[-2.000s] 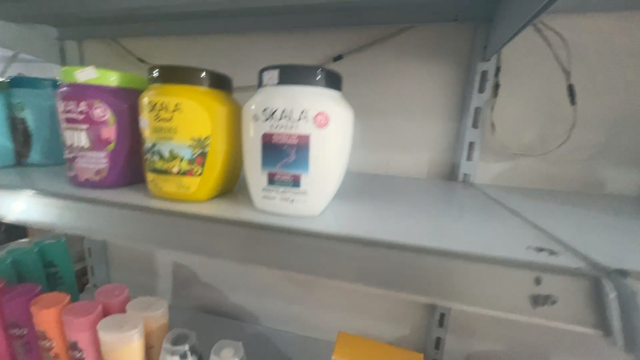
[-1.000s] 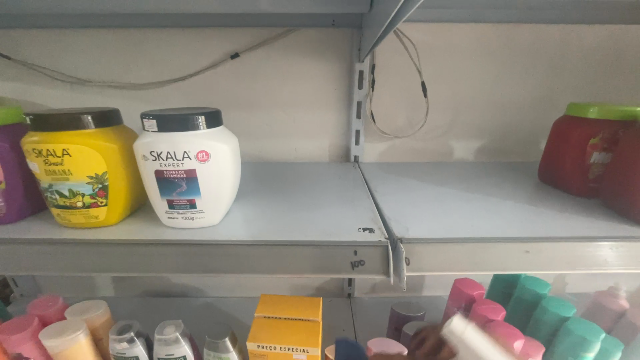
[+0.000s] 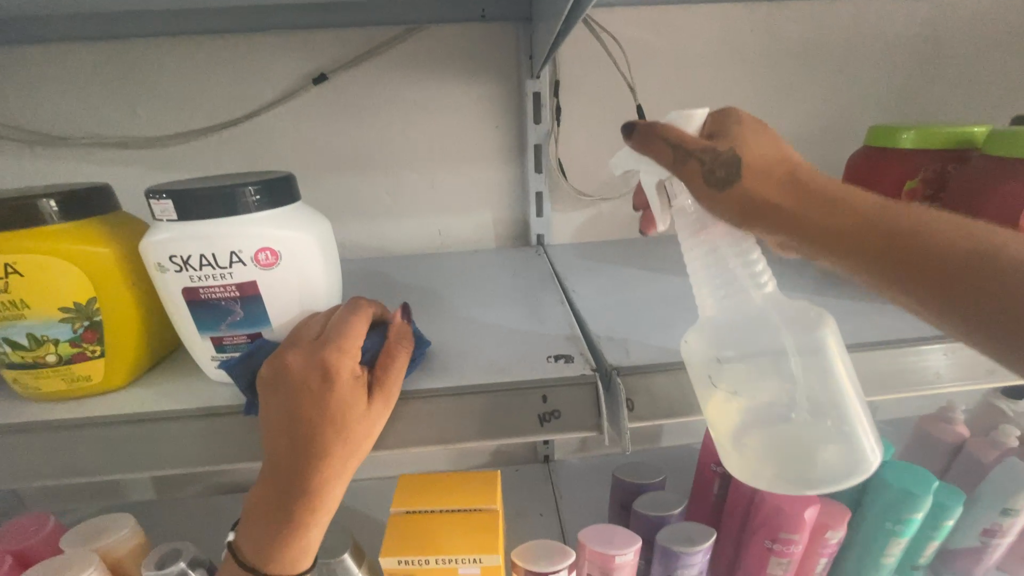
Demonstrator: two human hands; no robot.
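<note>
My left hand (image 3: 328,376) grips a crumpled blue cloth (image 3: 416,348) at the front of the grey metal shelf (image 3: 480,320), just in front of a white Skala jar (image 3: 240,272) with a black lid. My right hand (image 3: 712,164) is wrapped around the neck and white trigger head of a translucent spray bottle (image 3: 776,392), raised before the right shelf section. Some pale liquid lies in its lower part. A yellow Skala jar (image 3: 72,296) stands left of the white one.
Red jars with green lids (image 3: 912,164) stand at the right. An upright slotted post (image 3: 538,160) and a hanging cable (image 3: 240,132) are behind. Below are yellow boxes (image 3: 442,528), pink bottles (image 3: 772,532) and teal bottles (image 3: 896,504).
Both hands have come into clear view, the left with the blue cloth and the right with the spray bottle. The view has shifted right since the earliest frame.
</note>
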